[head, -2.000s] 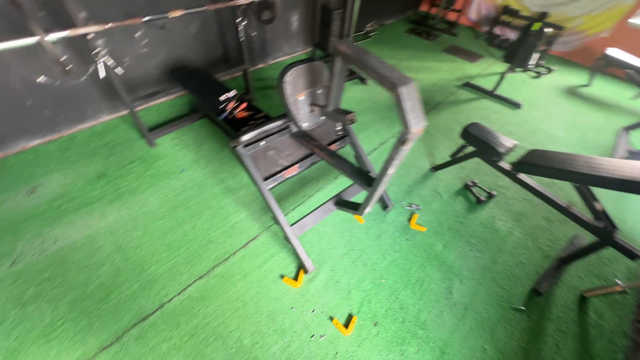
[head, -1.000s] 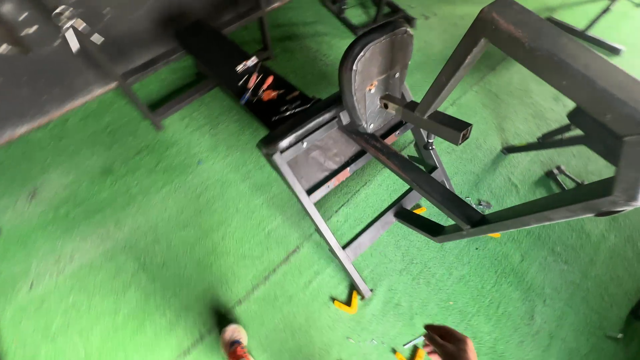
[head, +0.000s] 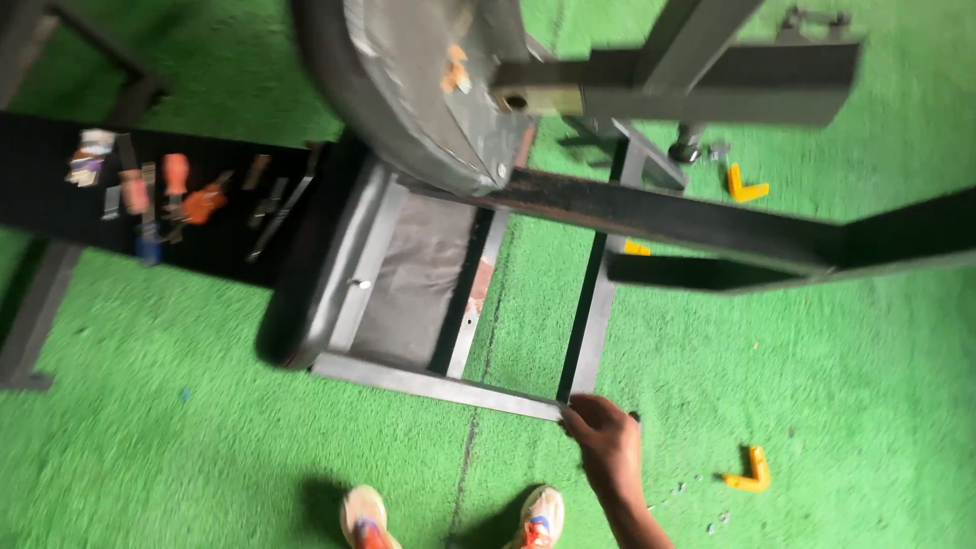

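My right hand (head: 606, 438) is at the near corner of a grey metal bench frame (head: 442, 389), its fingers closed round the end of the frame tube. My left hand is not in view. The frame lies tipped over, with a black padded seat (head: 328, 282) at its left and a rounded backrest (head: 427, 91) above, its rear side showing. Yellow L-shaped brackets (head: 751, 476) lie on the green floor to the right, near small loose screws (head: 682, 486).
Screwdrivers with red handles (head: 175, 174), an orange tool (head: 204, 203) and other hand tools lie on a black flat bench (head: 46, 175) at left. A bent black frame arm (head: 686, 210) stretches right. My shoes (head: 543, 511) stand just below the frame.
The view has moved much closer to the bench frame. My right hand, low over the floor by the yellow brackets one second ago, is now on the corner of the frame.
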